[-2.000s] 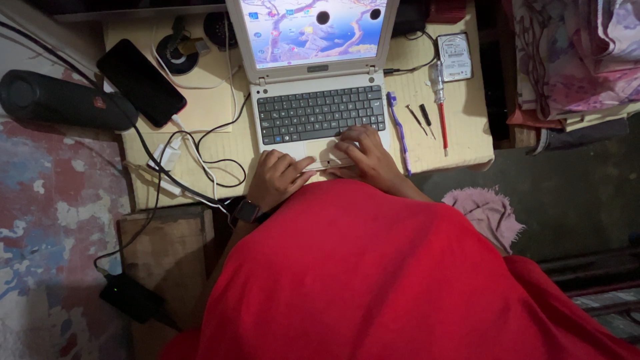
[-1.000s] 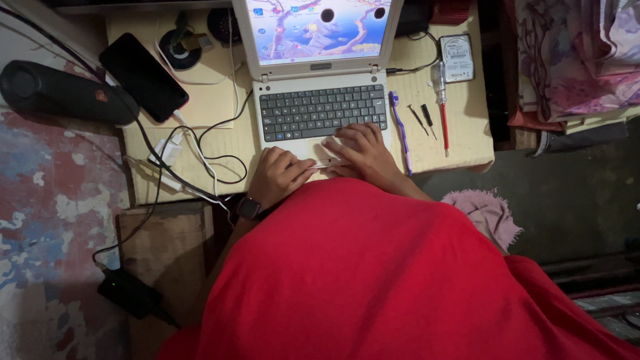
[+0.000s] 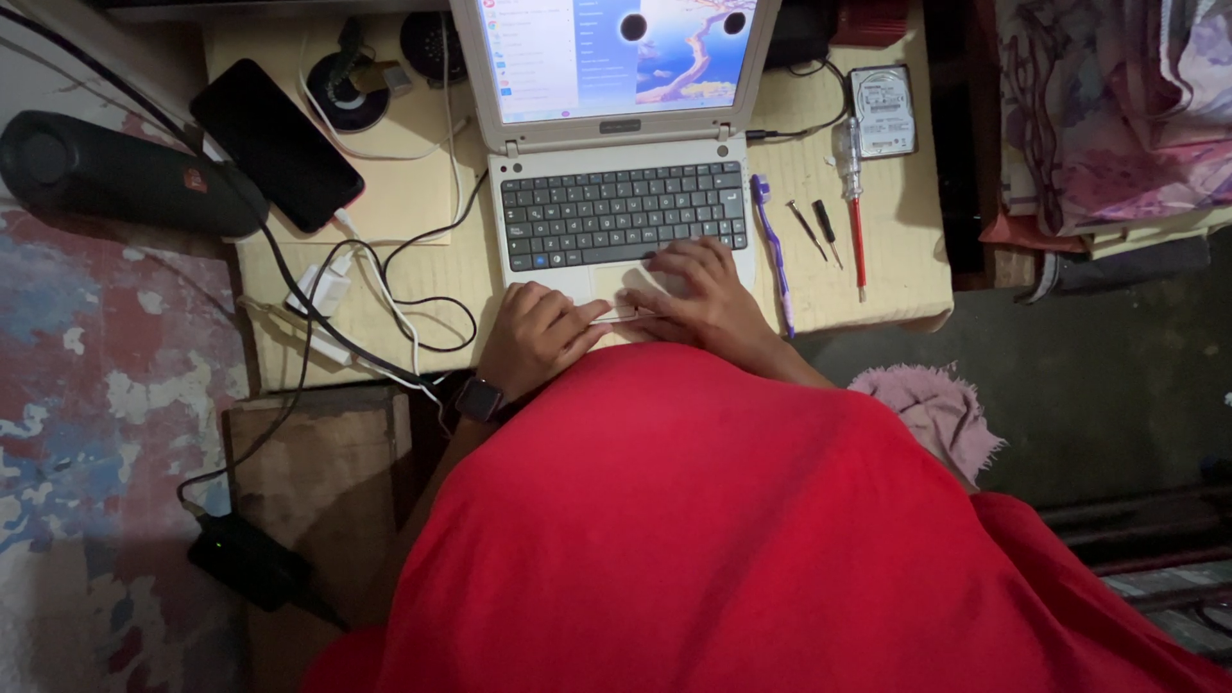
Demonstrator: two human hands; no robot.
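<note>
A small white laptop (image 3: 628,125) stands unfolded, a menu showing on its lit screen (image 3: 616,58). My left hand (image 3: 539,332), with a watch on its wrist, rests at the front left edge of the palm rest, fingers bent. My right hand (image 3: 701,294) lies over the touchpad (image 3: 621,284), fingers spread and holding nothing. The laptop's black keyboard (image 3: 626,217) is just beyond both hands. Right of the laptop lie a purple toothbrush (image 3: 773,255), two small screwdrivers (image 3: 807,231), a red-tipped tester screwdriver (image 3: 858,226) and a bare hard drive (image 3: 883,111).
The yellowish table (image 3: 905,279) carries a black phone (image 3: 279,144), a white charger (image 3: 322,284) and tangled cables on the left. A cylindrical speaker (image 3: 115,173) sits by the painted wall. A black power adapter (image 3: 250,563) hangs low left; a pink cloth (image 3: 929,409) lies lower right.
A menu has appeared on the laptop screen, over the picture seen earlier. My right hand's fingers have shifted slightly around the touchpad; my left hand has stayed at the front edge.
</note>
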